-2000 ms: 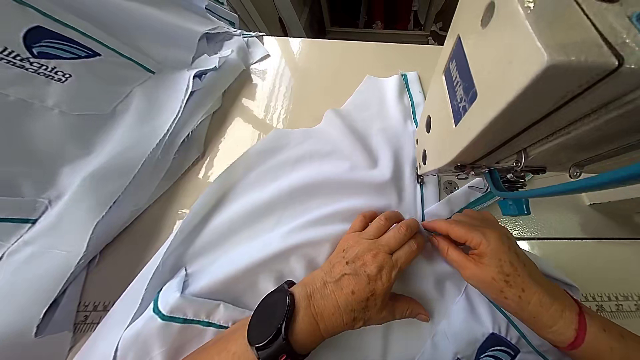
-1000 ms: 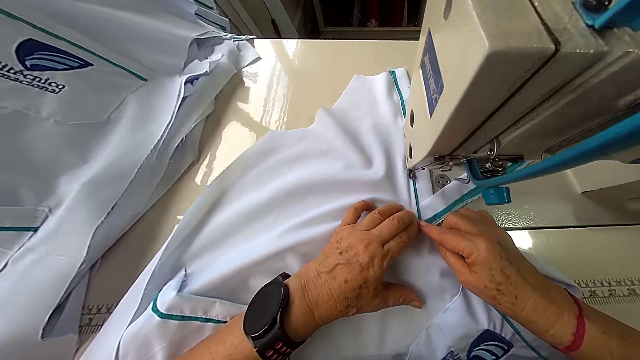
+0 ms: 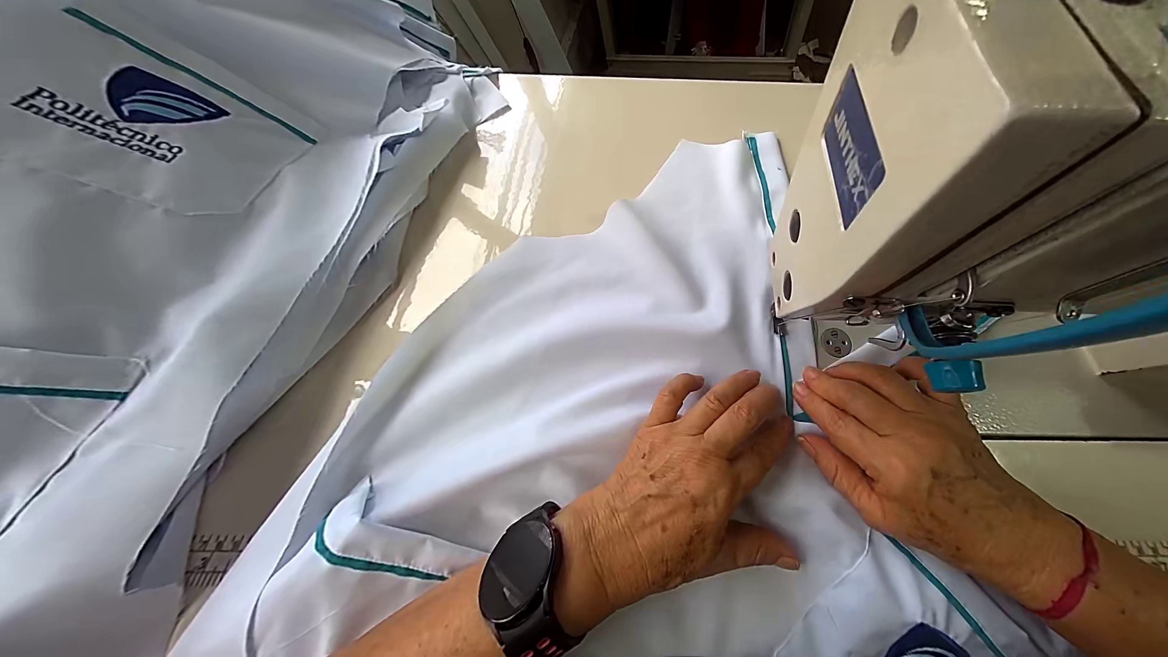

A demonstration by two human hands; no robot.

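Observation:
A white garment panel (image 3: 547,310) lies under the head of a sewing machine (image 3: 922,137). Teal piping (image 3: 787,374) runs along its edge from the presser foot (image 3: 778,324) toward me. My left hand (image 3: 693,474), a black watch at its wrist, rests spread on the cloth left of the piping, its fingertips beside the seam. My right hand (image 3: 894,447) lies on the strip at the right of the piping, fingers together and fingertips close to the left ones. Whether it pinches the cloth is unclear. The needle is hidden behind the machine head.
More white garment pieces (image 3: 228,274) with teal trim and an embroidered emblem are piled at the left. A blue curved lever or guard (image 3: 1049,338) juts out at the right of the machine. A measuring tape (image 3: 214,557) is partly visible on the cream table (image 3: 657,105).
My right hand has shifted from pinching at the seam to lying flatter, farther up beside the piping. The teal strip that ran off to the right is now mostly covered by it.

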